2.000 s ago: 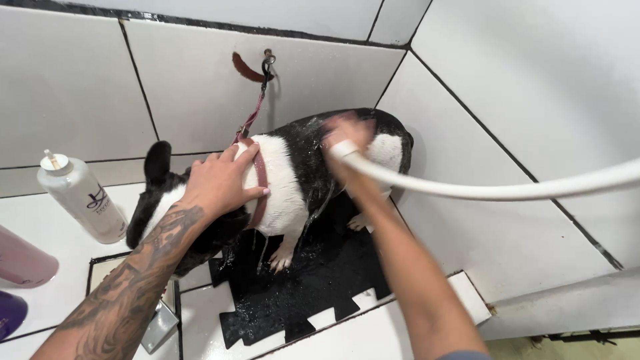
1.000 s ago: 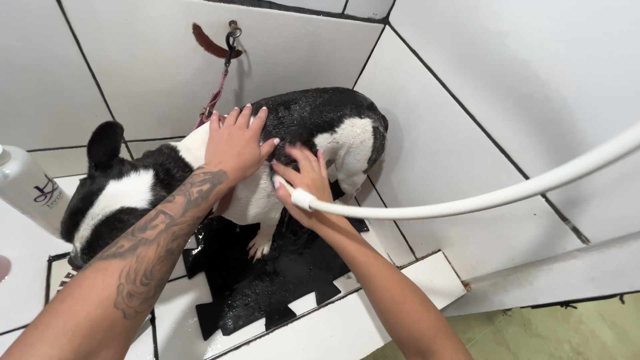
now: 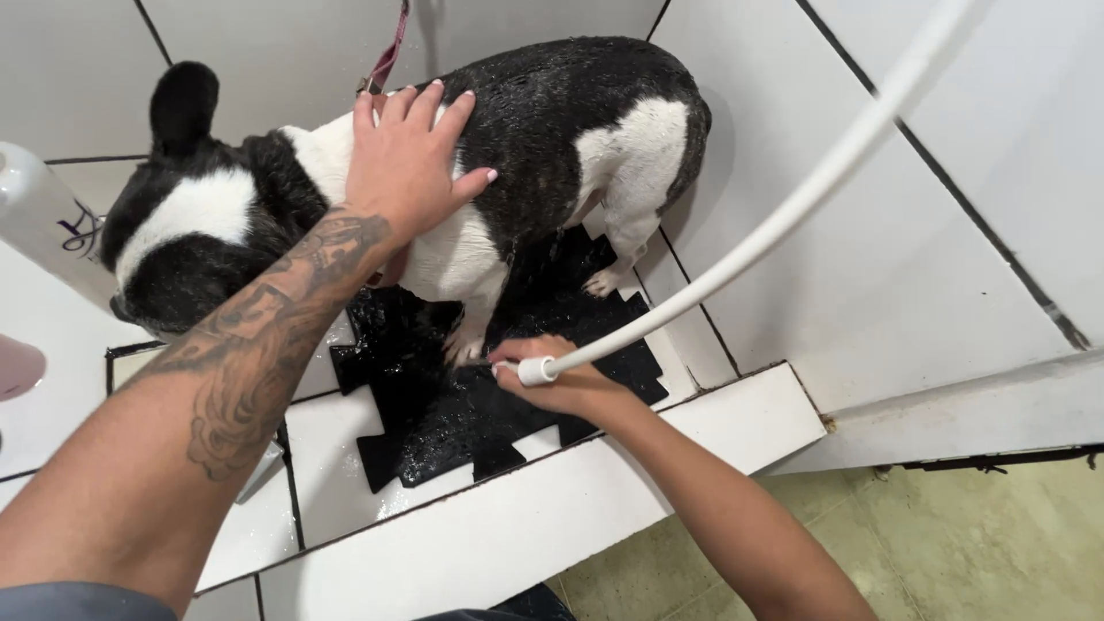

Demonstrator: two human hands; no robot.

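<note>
A wet black-and-white dog (image 3: 535, 112) stands on a black interlocking foam mat (image 3: 466, 405), its head at the left. My left hand (image 3: 414, 164) lies spread over its shoulders, next to a pink leash (image 3: 392, 47) that runs up out of view. Low by the dog's front paw (image 3: 466, 345), my right hand (image 3: 561, 375) grips the end of a white hose (image 3: 742, 250). The nozzle tip is mostly hidden by my fingers. Water glistens on the mat.
A translucent plastic bottle (image 3: 47, 224) stands at the left, with a pink bottle (image 3: 19, 366) below it. White tiled walls (image 3: 802, 172) enclose the back and right. A raised tiled ledge (image 3: 483, 543) borders the near side, above a greenish floor (image 3: 992, 535).
My right hand has moved with the hose end from the dog's back, down past its side, to the front paw. My left hand has stayed around the neck and shoulders. The view has shifted closer.
</note>
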